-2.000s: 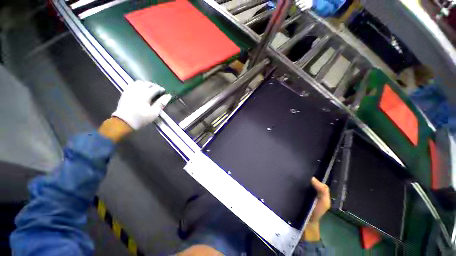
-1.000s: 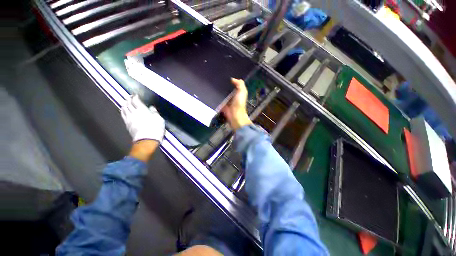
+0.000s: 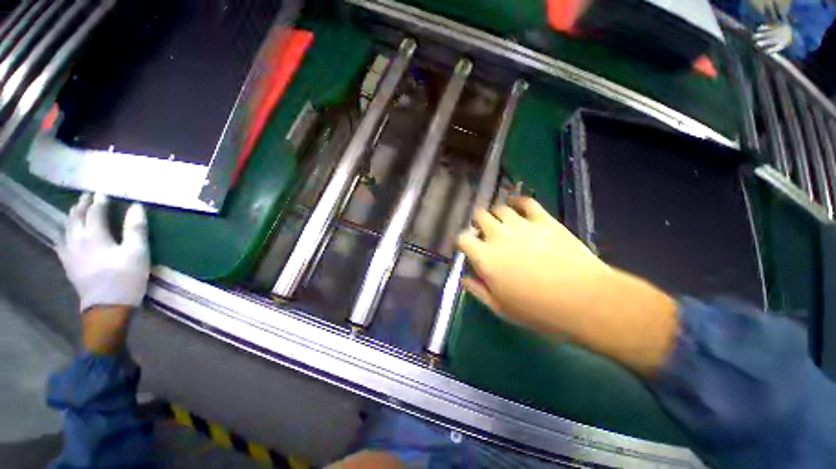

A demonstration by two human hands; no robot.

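A black chassis point(image 3: 170, 78) with a white-silver front edge lies on a red pad point(image 3: 273, 96) on a green board at the left. My gloved left hand point(image 3: 107, 254) is just below its front edge, fingers apart, holding nothing visible. My bare right hand point(image 3: 509, 256) is over the right roller and the edge of the right green board point(image 3: 522, 385), fingers slightly curled; nothing shows in it. A second black chassis point(image 3: 674, 201) lies on that board, right of my right hand.
Shiny rollers point(image 3: 403, 201) span the gap between the boards. An aluminium rail point(image 3: 367, 366) runs along the near side. Across the line are another chassis point(image 3: 660, 23) and red pads. Another person's gloved hand point(image 3: 773, 38) shows at the top right.
The view has swung right. My right hand has let go of the left chassis and moved right, over the rollers. That chassis now lies on the left board. My left hand stays at the near rail.
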